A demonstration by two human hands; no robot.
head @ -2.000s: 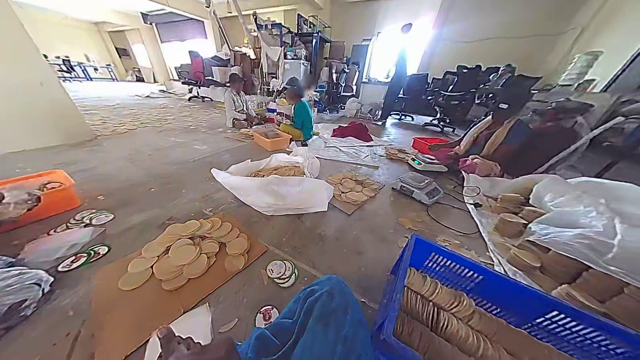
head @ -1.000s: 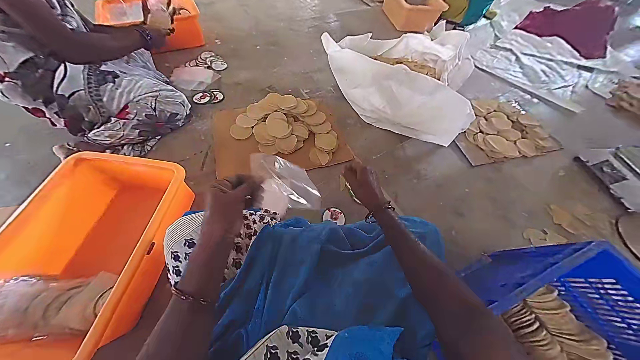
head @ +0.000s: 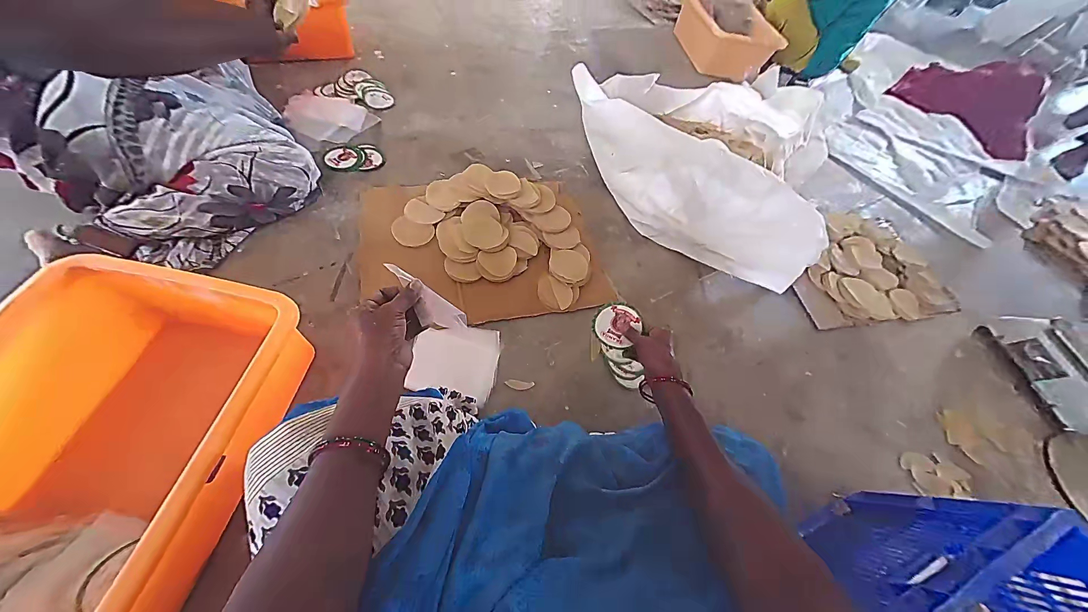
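My left hand [head: 393, 321] pinches a clear plastic bag [head: 435, 304] by its edge, above a stack of flat white sheets or bags [head: 455, 361] near my lap. My right hand [head: 650, 340] has its fingertips on the top one of several round printed labels [head: 618, 326], which lie overlapping on the floor. Between and beyond the hands, a heap of thin round tan discs [head: 482, 228] rests on a piece of brown cardboard [head: 382, 255].
An orange crate [head: 293, 340] with filled bags stands at my left, a blue plastic crate [head: 943, 518] at lower right. A white sack [head: 697, 204] and a second disc pile [head: 867, 276] lie ahead right. A co-worker sits at upper left, beside more round labels [head: 344, 158].
My left hand has moved off to the left of where both hands were close together, still with a clear bag. My right hand has reached down to the round labels. The view has tilted down since the earliest frame.
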